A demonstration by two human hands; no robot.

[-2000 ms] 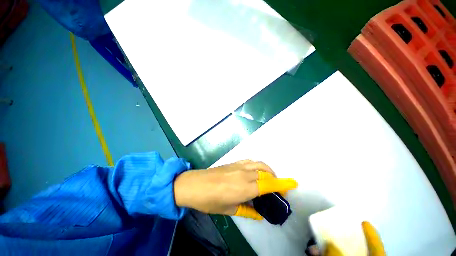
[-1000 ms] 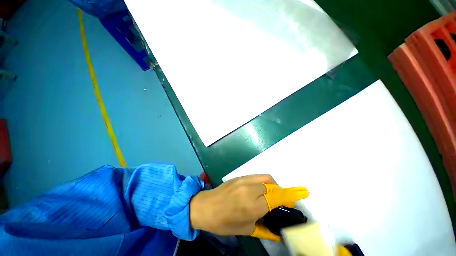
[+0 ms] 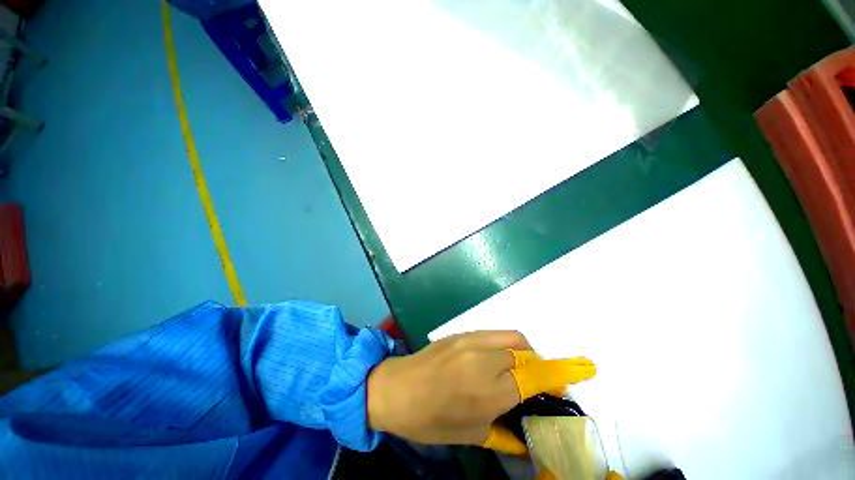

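My left hand, with yellow-orange finger cots, grips a black watch-like device over the white foam work mat. A cream wiping pad lies over the lower part of the device. My right hand is cut off by the bottom edge; only yellow fingertips show at the pad's lower end. A second black unit shows partly at the bottom edge, right of the pad.
A second white foam sheet lies further off, with a translucent film sheet on it. A green bench strip runs between the sheets. An orange-red foam tray stands at the right. Blue floor is at the left.
The view has shifted right, so the tray shows less. The cream pad has come from the right onto the device in my left hand, and the fingers of my right hand have moved left with it.
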